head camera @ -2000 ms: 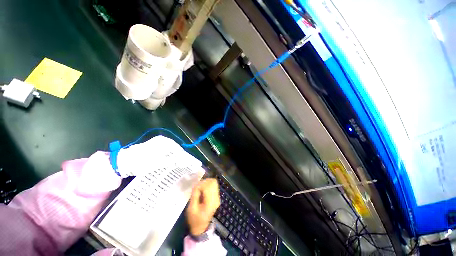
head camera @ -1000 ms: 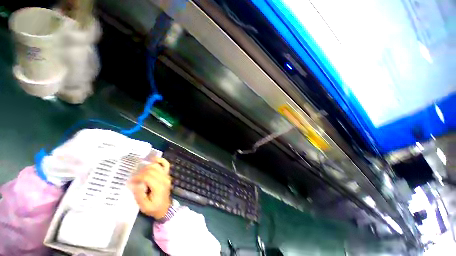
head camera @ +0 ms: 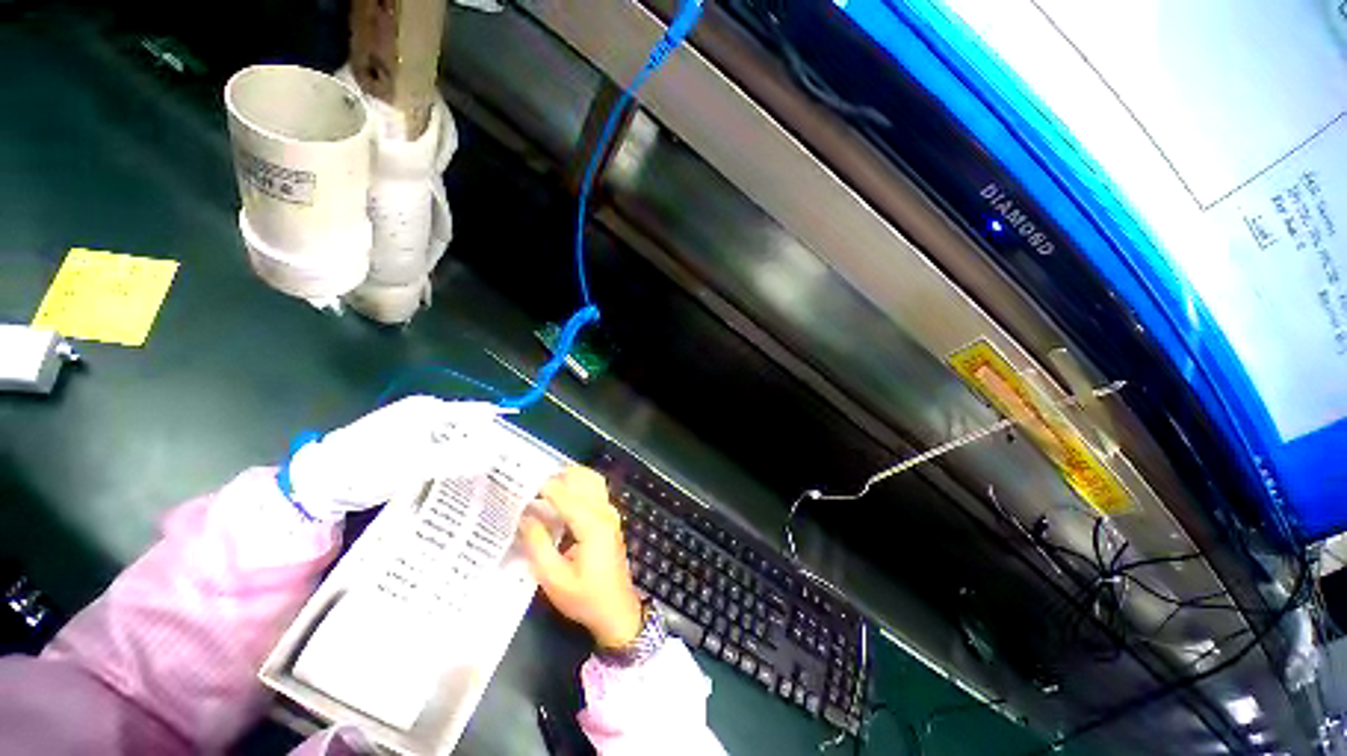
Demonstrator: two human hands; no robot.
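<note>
My left hand (head camera: pixel 387 455), in a white glove with a blue wrist strap (head camera: pixel 294 476), holds the far end of a white label sheet (head camera: pixel 461 535). The sheet has rows of small black print and lies over a shallow white box (head camera: pixel 440 722). My right hand (head camera: pixel 588 558), bare with a metal wristwatch (head camera: pixel 644 632), has its fingertips bent at the sheet's right edge. Whether a label is between those fingertips is too small to tell.
A black keyboard (head camera: pixel 739 598) lies right of the box. A green circuit board (head camera: pixel 575 353) lies behind it. White cylinders (head camera: pixel 303 189) stand at a post, back left. A yellow note (head camera: pixel 107 296) and white adapter (head camera: pixel 27 359) lie left. A blue-edged monitor (head camera: pixel 1167 281) and cables (head camera: pixel 1093 579) are right.
The view swung right, then partly back. My right hand was a closed fist at the sheet's edge; now its thumb and fingers are more spread there. My left hand stays on the sheet.
</note>
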